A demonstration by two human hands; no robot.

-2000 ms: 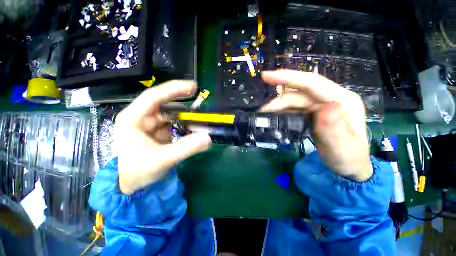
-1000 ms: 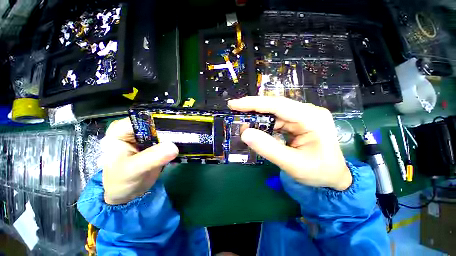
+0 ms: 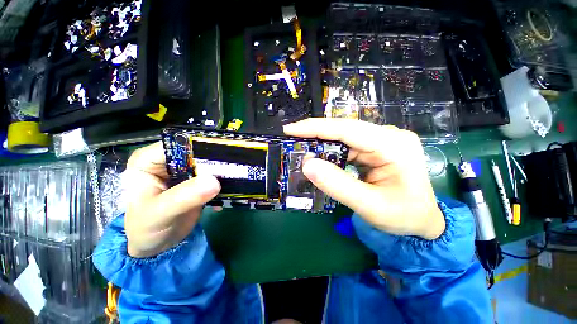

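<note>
The opened phone body (image 3: 276,169) is held level above the green mat, its open electronics side facing me. The black battery (image 3: 235,156) with a white label strip, a code and yellow edges lies inside it. A narrow blue sub-board (image 3: 179,155) is at its left end. The mainboard (image 3: 298,183) with grey metal shields is at its right end. My left hand (image 3: 163,199) grips the left end, thumb on the battery's lower left. My right hand (image 3: 383,174) grips the right end, thumb on the mainboard and fingers along the top edge. The screen side is hidden.
A black tray (image 3: 152,82) of white bits is at upper left, a yellow tape roll (image 3: 25,137) at far left. A black tray of flex cables (image 3: 252,104) and a clear compartment tray (image 3: 414,95) lie behind. Clear trays (image 3: 57,215) are at left. An electric screwdriver (image 3: 476,205) is at right.
The phone body has turned from edge-on two seconds ago to face me with its inside showing. My hands have closed onto its two ends. Over the last second they have hardly moved.
</note>
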